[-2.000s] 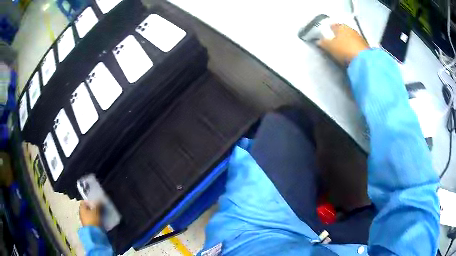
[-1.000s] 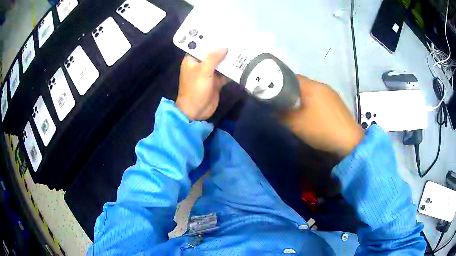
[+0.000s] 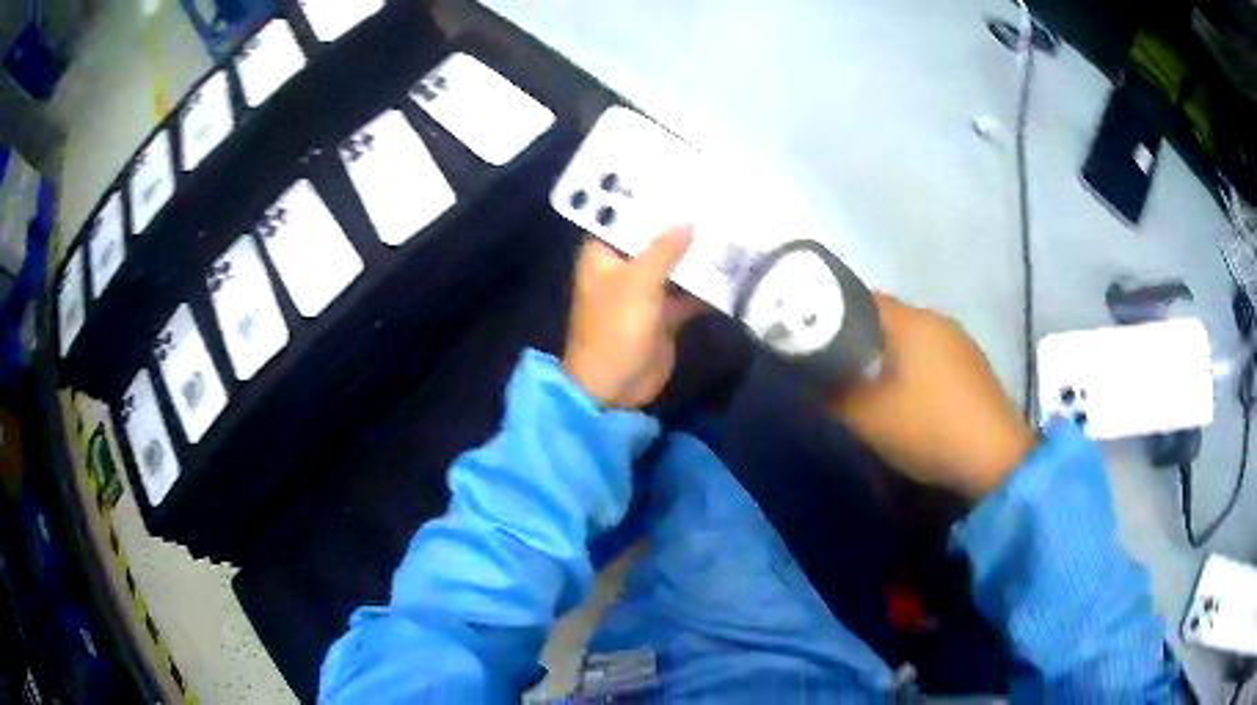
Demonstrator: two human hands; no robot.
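My left hand (image 3: pixel 620 317) holds a white-backed smartphone (image 3: pixel 648 186), back up, with its three dark lenses at the upper left end. My right hand (image 3: pixel 937 400) grips a barcode scanner (image 3: pixel 813 310) with a rounded grey and white head. The scanner head is at the lower right end of the phone and covers part of it; a blurred label (image 3: pixel 735 262) shows beside it. I cannot tell whether scanner and phone touch.
A black phone tray (image 3: pixel 469 282) with rows of white-backed phones (image 3: pixel 310 248) is at the left. On the grey bench (image 3: pixel 882 124) lie a dark phone (image 3: pixel 1123 152), a white-backed phone (image 3: pixel 1130 375) with a black cable, another at lower right (image 3: pixel 1227 606), and a black cord (image 3: pixel 1024 207).
The left hand came from the tray side with a phone and the right hand came from the bench with the scanner. In the last second, both shifted slightly right and down in view.
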